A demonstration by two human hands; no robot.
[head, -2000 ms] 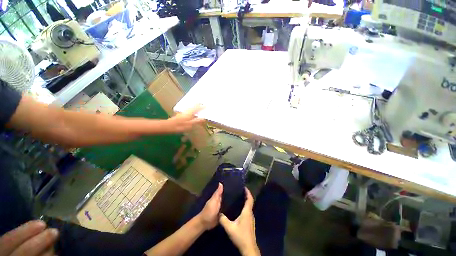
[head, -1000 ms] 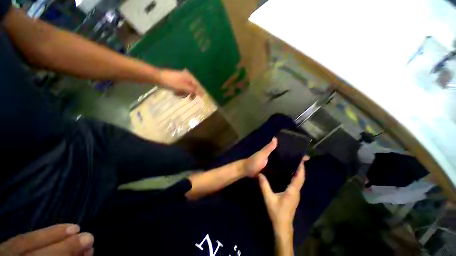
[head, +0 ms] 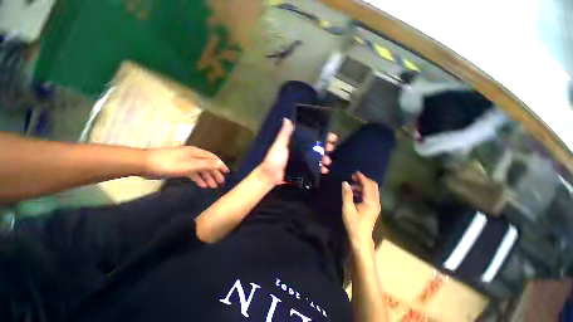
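Observation:
A smartphone (head: 308, 148), a slim black slab with a mostly dark screen and a bright reflection, is held upright above my lap. My left hand (head: 278, 154) is shut on it, with the thumb along its left edge and fingertips showing at its right edge. My right hand (head: 361, 204) is apart from the phone, to its right, with thumb and fingers spread and curled and nothing in it.
Another person's hand (head: 188, 165) reaches in from the left, over a brown carton (head: 141, 104). A green carton (head: 125, 47) stands behind it. The white table's brown edge (head: 465, 69) crosses the upper right. A white bag with black cloth (head: 455, 116) is under it. A carton with red lettering (head: 433, 286) is lower right.
The view has tilted down to my lap, and the table has moved toward the upper right. My right hand has let go of the phone. The other person's hand has come closer to my left arm.

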